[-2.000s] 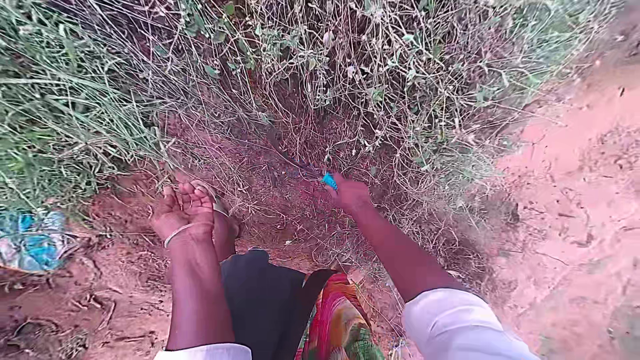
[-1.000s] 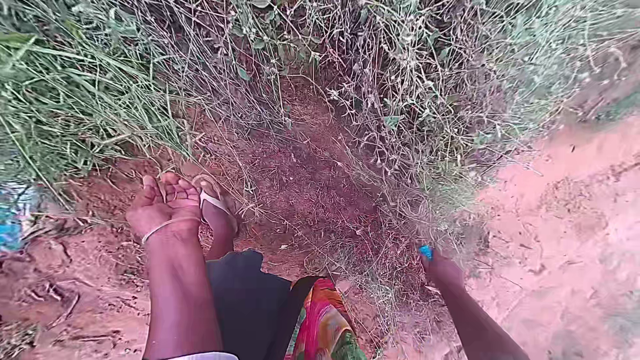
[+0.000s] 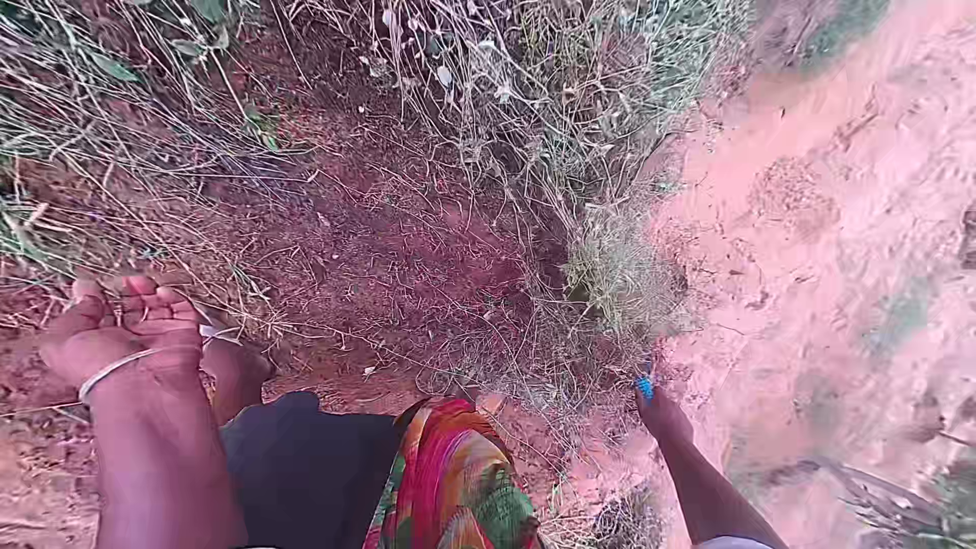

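My left hand (image 3: pixel 126 320) is palm up at the left, fingers loosely curled, with nothing seen in it and a pale band round the wrist. Behind it is a foot in a light-strapped sandal (image 3: pixel 229 366). At the lower right, my right hand (image 3: pixel 662 412) is closed round a tool's blue handle (image 3: pixel 645 387); the tool's far part cannot be made out. That hand is beside a clump of dry grass (image 3: pixel 610 282) at the edge of the bare soil. Dark cloth (image 3: pixel 305 465) and a multicoloured patterned cloth (image 3: pixel 457 480) cover my lap.
Tangled weeds and dry stems (image 3: pixel 518 84) stand along the top, with more grass (image 3: pixel 99 130) at the upper left. Reddish soil with cut-looking stubble (image 3: pixel 396 259) lies in the middle. Pale, uneven soil (image 3: pixel 801 252) stretches along the right, with a dry branch (image 3: pixel 884 496) at the lower right.
My right hand, with the blue handle, has moved from among the weeds in the middle to the lower right. My left hand stays palm up. The view has shifted.
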